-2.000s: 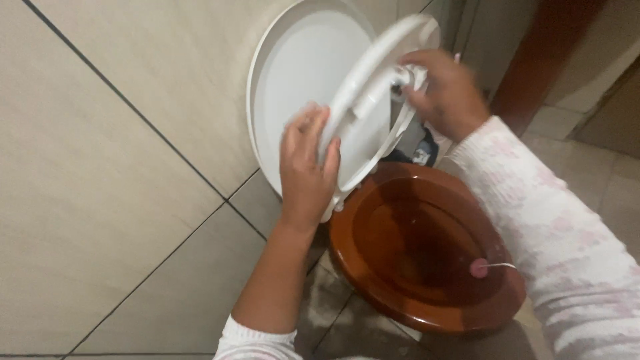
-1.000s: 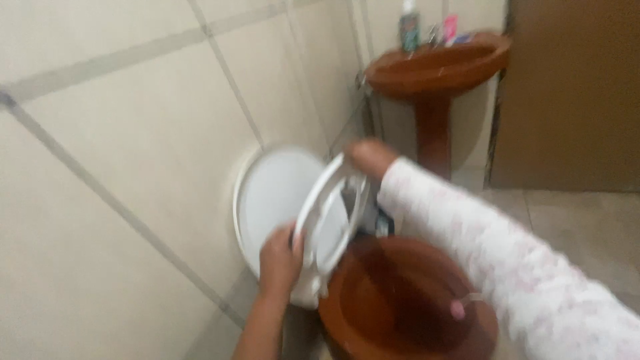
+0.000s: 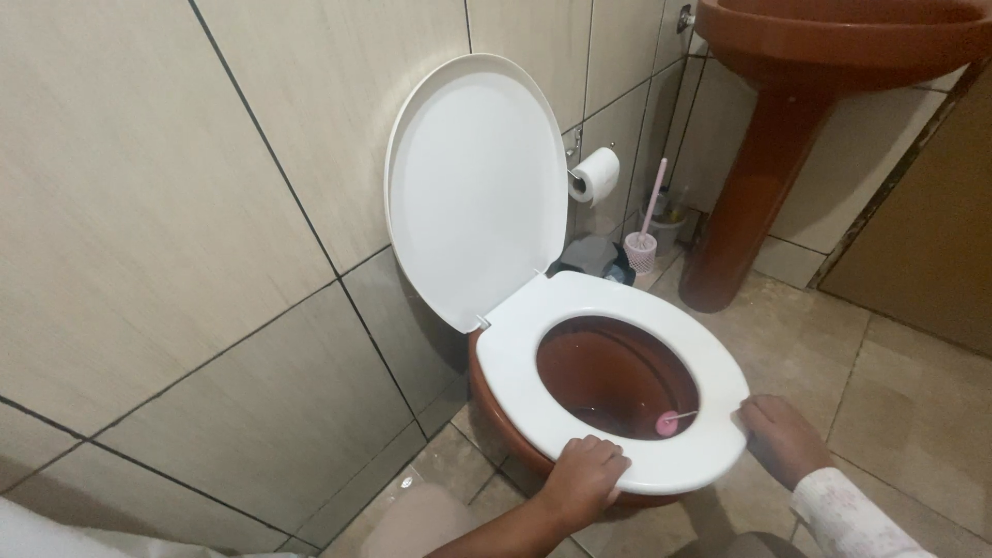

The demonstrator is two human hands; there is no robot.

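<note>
A white toilet seat (image 3: 511,360) lies down on the reddish-brown toilet bowl (image 3: 508,426). Its white lid (image 3: 480,186) stands raised against the tiled wall. My left hand (image 3: 587,477) grips the seat's near front edge, fingers on top. My right hand (image 3: 783,438) holds the front edge farther right, its fingertips partly hidden at the rim. Inside the bowl, a pink toilet freshener (image 3: 666,423) hangs from a thin white hook near the front.
Beyond the toilet are a toilet paper roll (image 3: 597,177), a dark bin (image 3: 589,257) and a pink toilet brush (image 3: 653,201) in its holder. A brown pedestal sink (image 3: 744,194) stands at the back right, beside a brown door (image 3: 930,232).
The seat was tilted up between both hands; now it is down on the bowl. Both hands have come down with it to its front edge. The lid remains raised. The view has shifted.
</note>
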